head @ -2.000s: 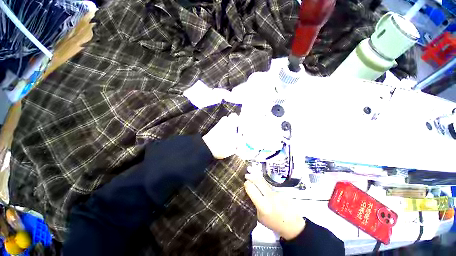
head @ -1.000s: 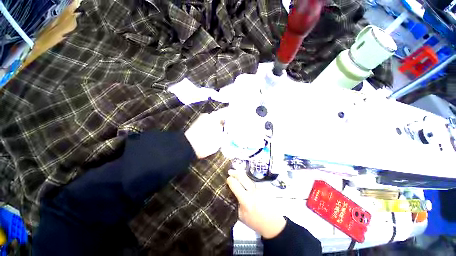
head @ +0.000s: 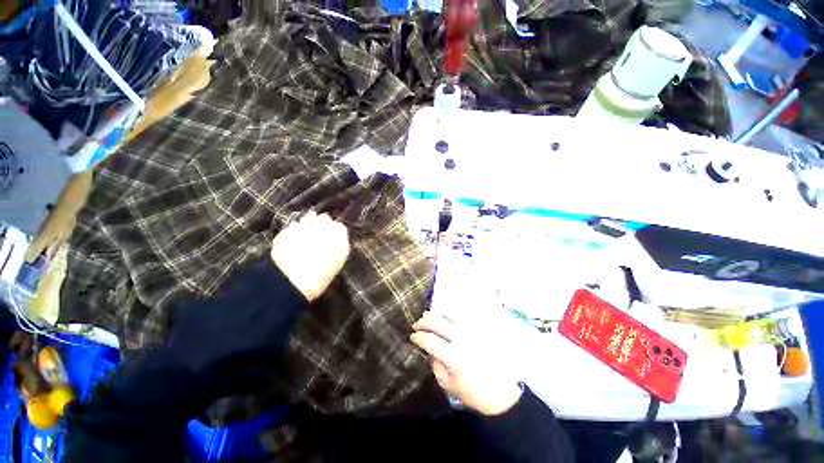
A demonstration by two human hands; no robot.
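Observation:
The dark brown plaid cloth (head: pixel 208 194) with cream check lines lies spread left of the white sewing machine (head: pixel 542 167). Its right edge runs down from the needle area. My left hand (head: pixel 312 253) is on the cloth, left of the needle area, with curled fingers closed on a fold. My right hand (head: pixel 470 362) is below the needle area at the cloth's right edge, its fingertips pinching that edge. Overexposure hides detail around the needle and the fingertips.
A red phone (head: pixel 623 345) lies on the white table right of my right hand. A pale green thread cone (head: pixel 643 68) stands behind the machine head. A red post (head: pixel 459 36) rises above its left end. A blue bin (head: pixel 90 362) is at lower left.
My left hand has moved away from the needle area, left across the cloth. My right hand stays near the cloth edge, now farther below the machine head. The camera view has shifted.

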